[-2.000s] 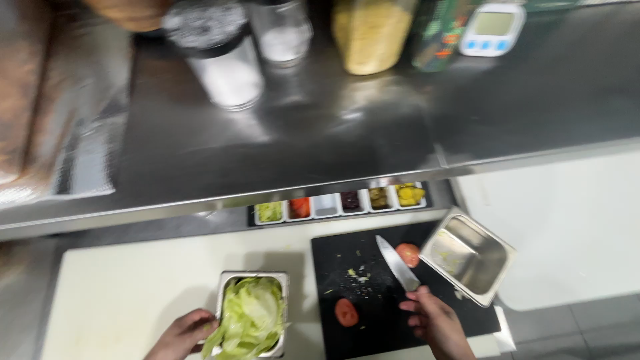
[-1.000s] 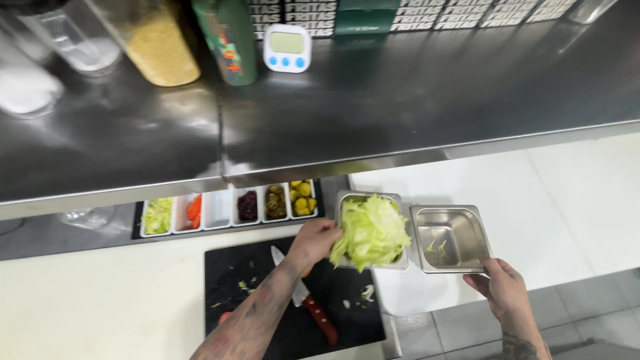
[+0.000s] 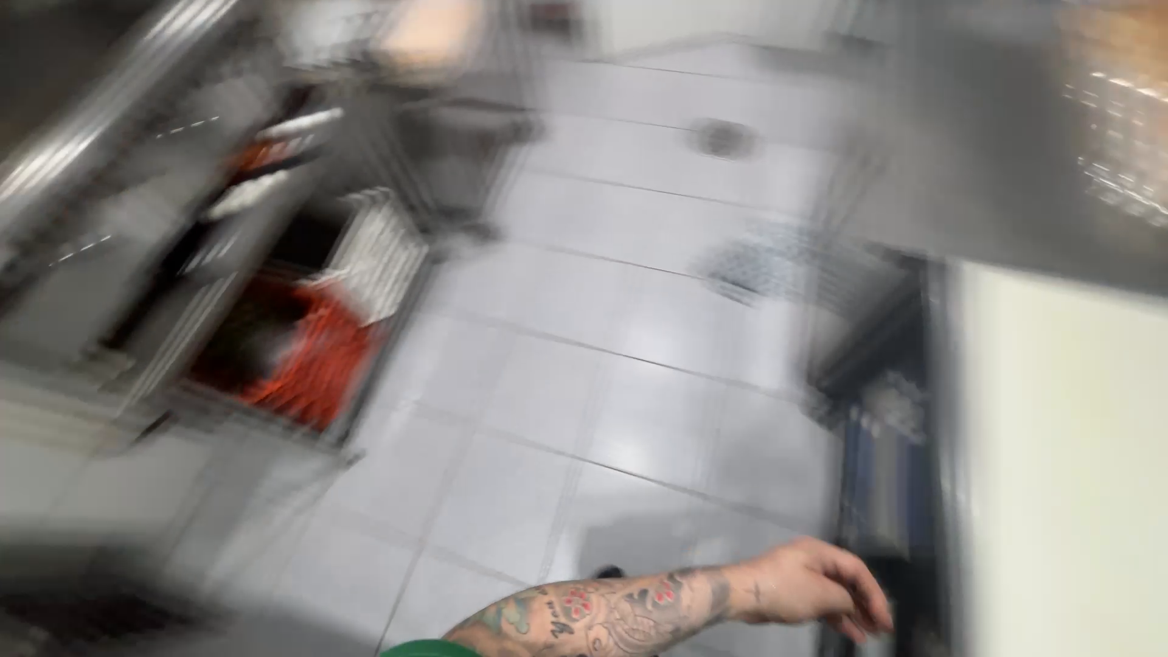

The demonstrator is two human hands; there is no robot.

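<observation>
My left hand [image 3: 826, 589] reaches across the lower right of the head view from a tattooed forearm with a green sleeve edge. Its fingers are loosely bent and somewhat apart, with nothing visible in them. It is nearest to the dark open side of a counter unit, left of a pale worktop [image 3: 1068, 456]. Whether the fingertips touch the unit cannot be told. My right hand is out of view.
Grey floor tiles [image 3: 547, 365] run up the middle, with a round floor drain [image 3: 721, 137]. At left, a blurred frame holds a red-orange item [image 3: 319, 356] beside a white ribbed one. A metal surface [image 3: 985, 164] stands upper right.
The view has swung away from the cutting board to the floor. My left hand was at the lettuce in a metal container, my right hand at a second container; both containers are now out of view.
</observation>
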